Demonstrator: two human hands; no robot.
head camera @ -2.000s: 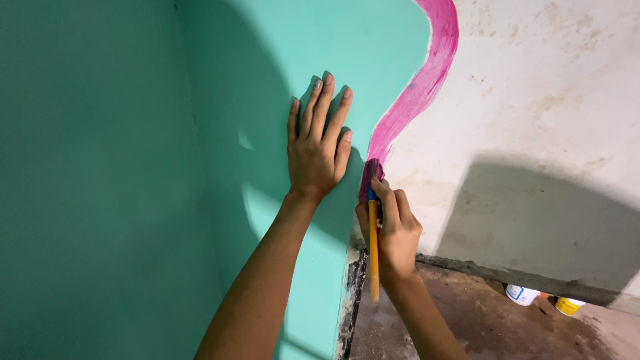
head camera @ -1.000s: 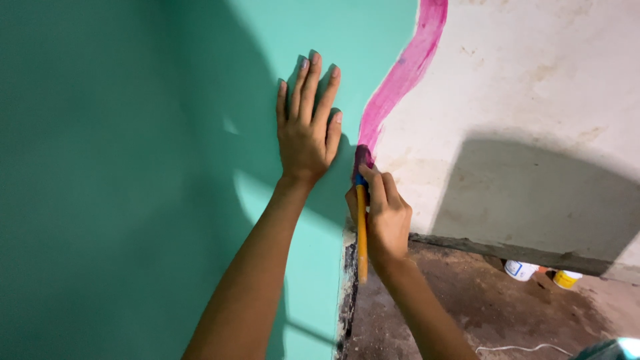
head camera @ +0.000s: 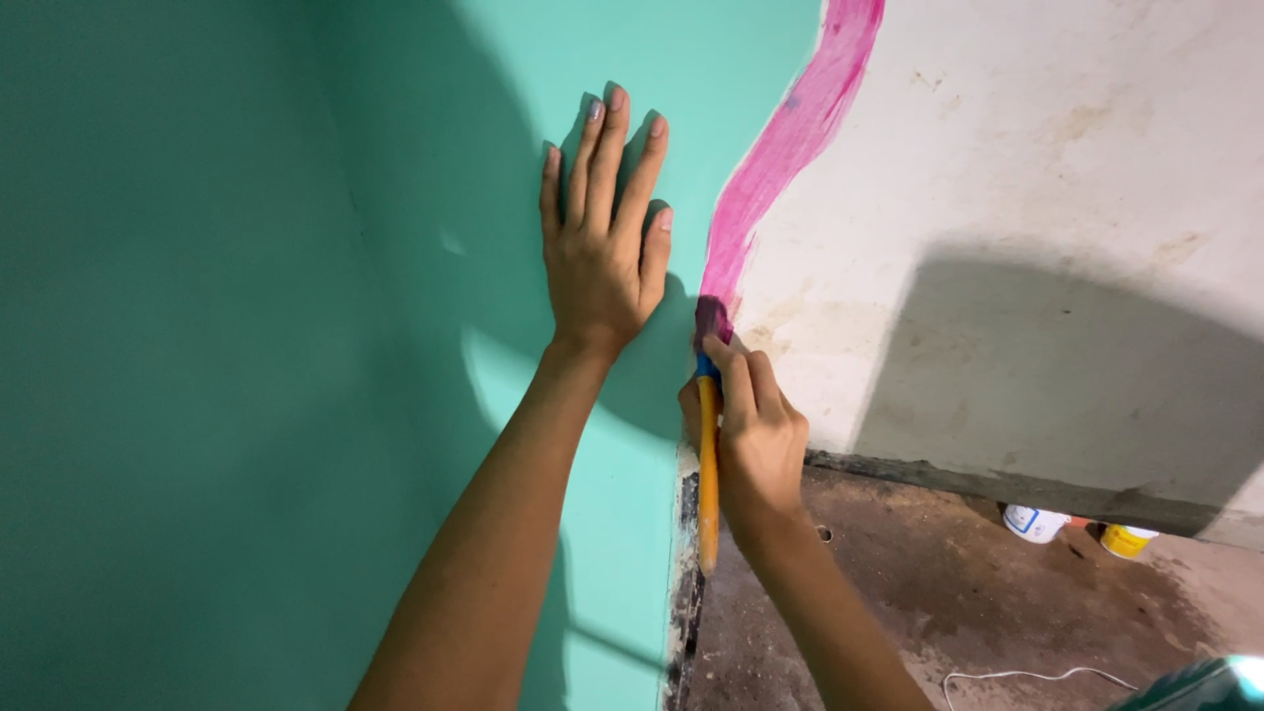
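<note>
My left hand lies flat with its fingers apart on the teal painted wall, holding nothing. To its right, my right hand grips a paintbrush with a yellow-orange handle and a blue band. The handle points down. The brush's bristles, dark with magenta paint, touch the lower end of a wavy pink painted stripe. This stripe runs up and to the right between the teal paint and the off-white wall. My fingertips partly cover the base of the bristles.
Below the off-white wall is a stained brown floor. A white container and a yellow one stand by the wall's lower edge. A thin white cord lies on the floor. Shadows cross both walls. A chipped dark edge borders the teal wall.
My right hand has moved down a little with the brush, and the pink stripe reaches slightly lower than two seconds ago. My left hand stays flat on the teal wall.
</note>
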